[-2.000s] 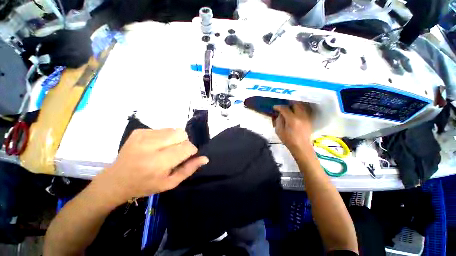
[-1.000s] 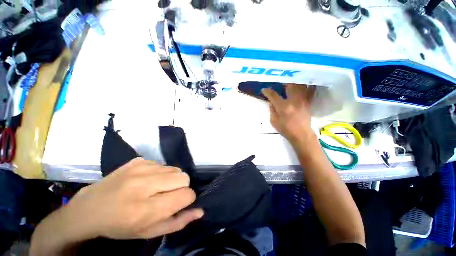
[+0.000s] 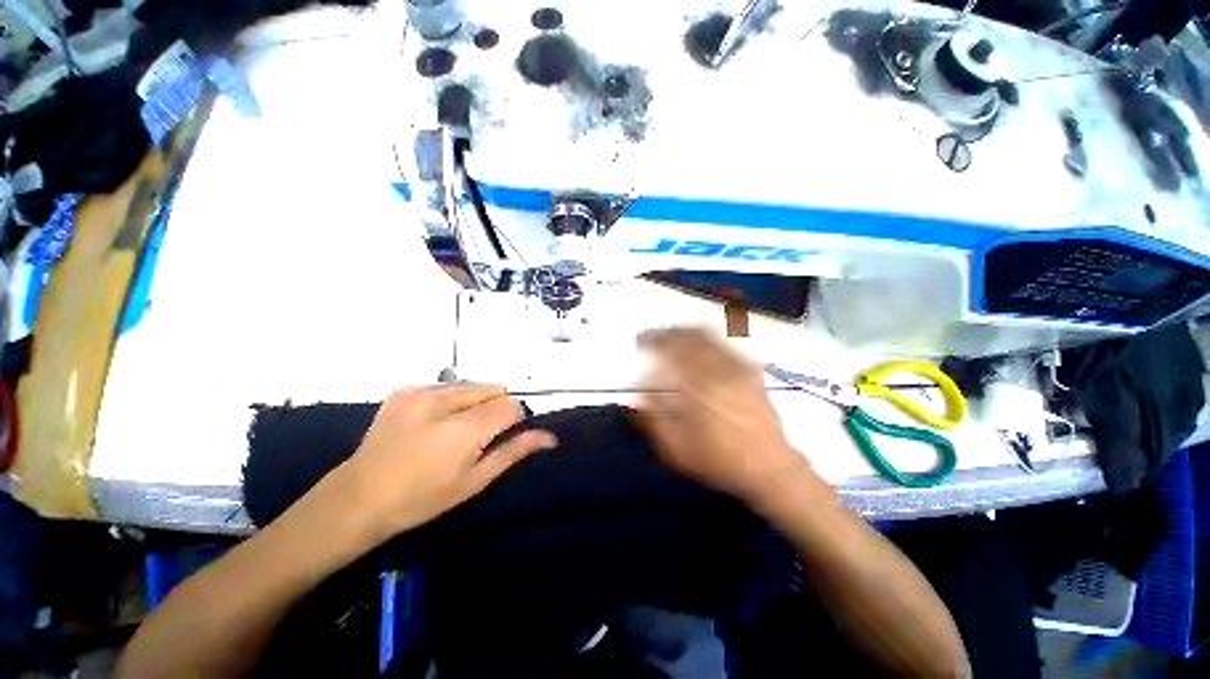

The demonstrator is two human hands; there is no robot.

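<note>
A black garment panel [image 3: 312, 451] lies along the front of the white machine table and hangs over its edge. My left hand [image 3: 445, 444] lies on the panel's upper edge, left of centre, fingers together and pressing on the cloth. My right hand [image 3: 703, 405] is blurred over the panel's right part; whether it grips cloth is unclear. The white lockstitch machine [image 3: 743, 226] stands behind, its needle area [image 3: 458, 358] just above my left fingers. A dark plate [image 3: 763, 295] with a brown tab lies under the arm.
Scissors with a yellow loop and a green loop [image 3: 902, 451] lie right of my right hand. A tan card strip [image 3: 80, 345] lies at the left. Dark cloth [image 3: 1144, 398] hangs at the right edge, above a blue crate [image 3: 1181, 544].
My right hand has left the dark plate and come down-left to the panel. The panel is now spread wider on the table, and my left hand has moved up towards the needle area.
</note>
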